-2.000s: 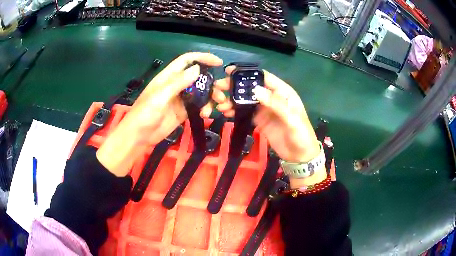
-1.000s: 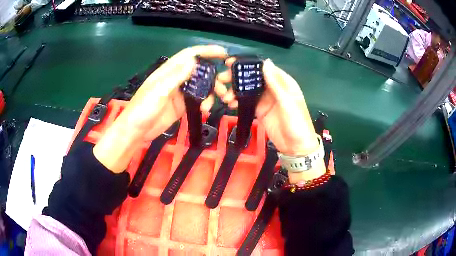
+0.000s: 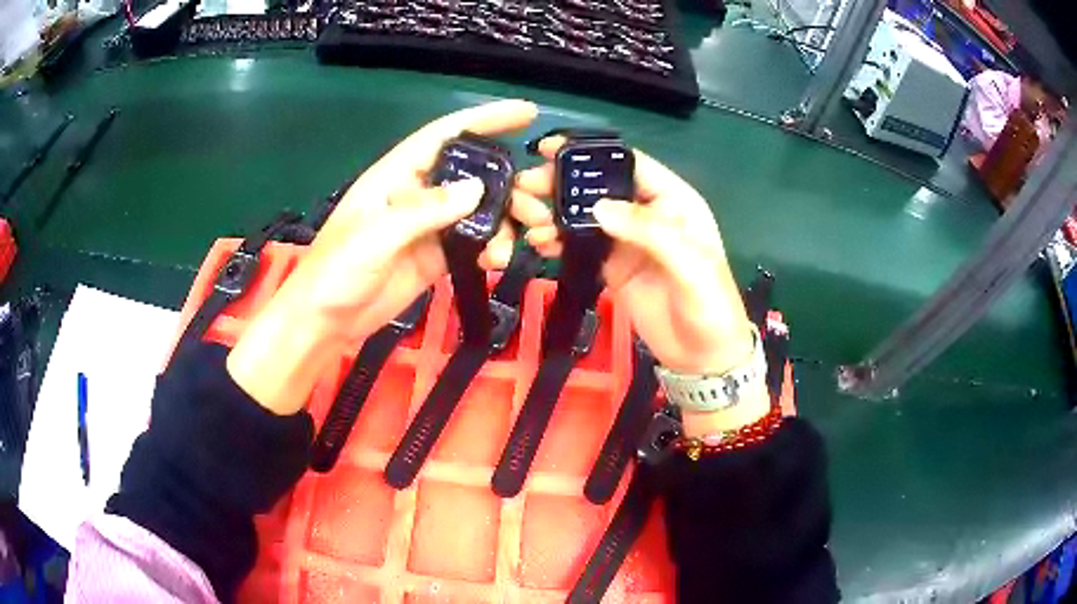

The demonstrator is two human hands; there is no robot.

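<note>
My left hand (image 3: 396, 224) holds a black smartwatch (image 3: 477, 172) upright, with its thumb on the lit screen. My right hand (image 3: 667, 254) holds a second smartwatch (image 3: 594, 177) beside it, thumb at the lower part of the screen. Both screens show menu text in white on black. Their black straps hang down over the orange-red compartment tray (image 3: 449, 527). Several more smartwatches lie across the tray, some face down, their straps (image 3: 537, 422) pointing towards me. The hands hide parts of the cases and the tray's far edge.
White paper (image 3: 59, 401) with a blue pen (image 3: 83, 427) lies left of the tray. A black foam tray (image 3: 508, 65) of small reddish-silver parts is at the back. A metal post (image 3: 968, 295) and a white-grey box (image 3: 907, 100) stand right. A person's pink sleeve (image 3: 990, 112) shows far right.
Both watch screens have changed, from digits and icons to menu lists, then to different menu text. The thumbs are now on the screens. The hands have barely moved.
</note>
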